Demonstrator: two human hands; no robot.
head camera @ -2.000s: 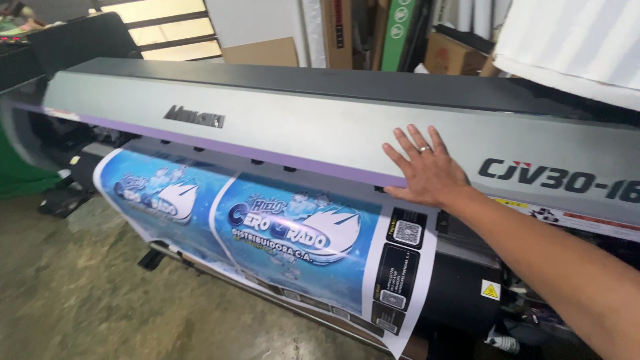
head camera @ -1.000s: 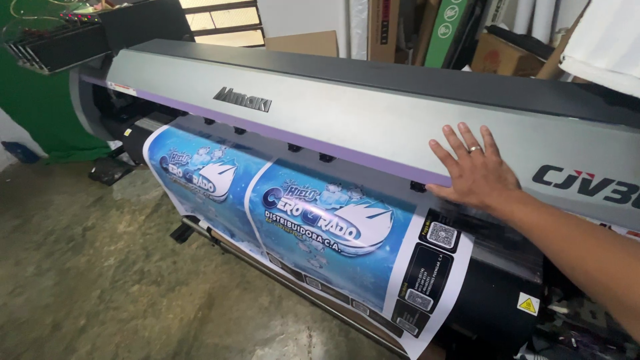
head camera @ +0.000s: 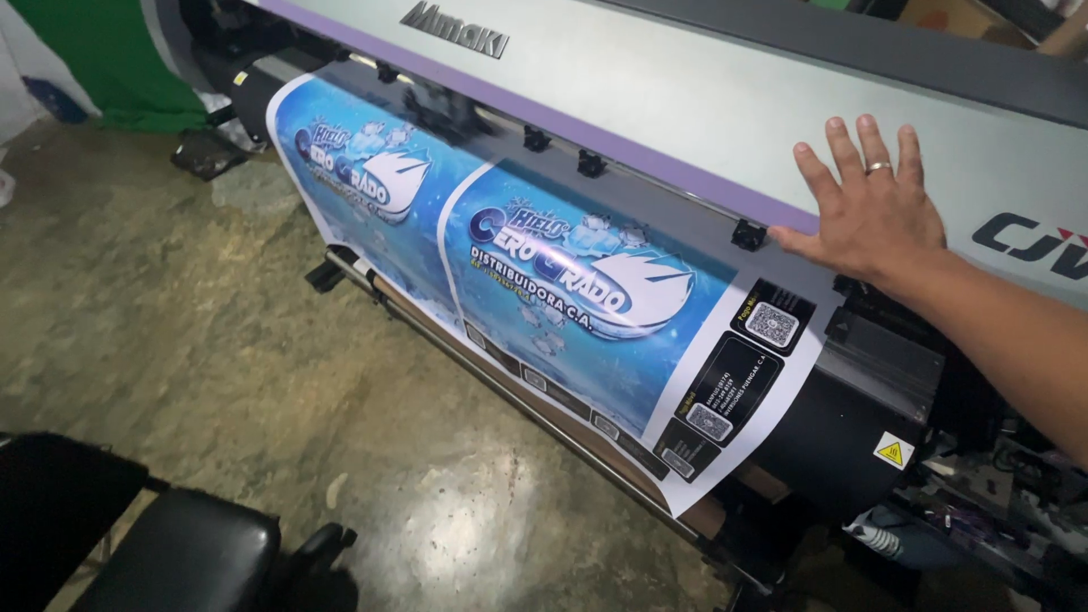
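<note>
My right hand rests palm down, fingers spread, on the light grey front cover of a Mimaki wide-format printer. It wears a ring, and its thumb reaches the cover's purple lower edge. Nothing is held in it. Below and left of the hand, a printed sheet hangs out over the black front platen. The sheet bears blue panels with white lettering and ice pictures, plus small black panels with printed codes along its right and lower edges. My left hand is out of view.
Black pinch rollers line the gap under the cover. A metal bar runs below the sheet. A black padded seat stands at lower left on the concrete floor. Green cloth hangs at upper left. A yellow warning label marks the platen's right end.
The view has tilted down, bringing the black seat and more floor into sight. My right hand stays spread on the printer's cover.
</note>
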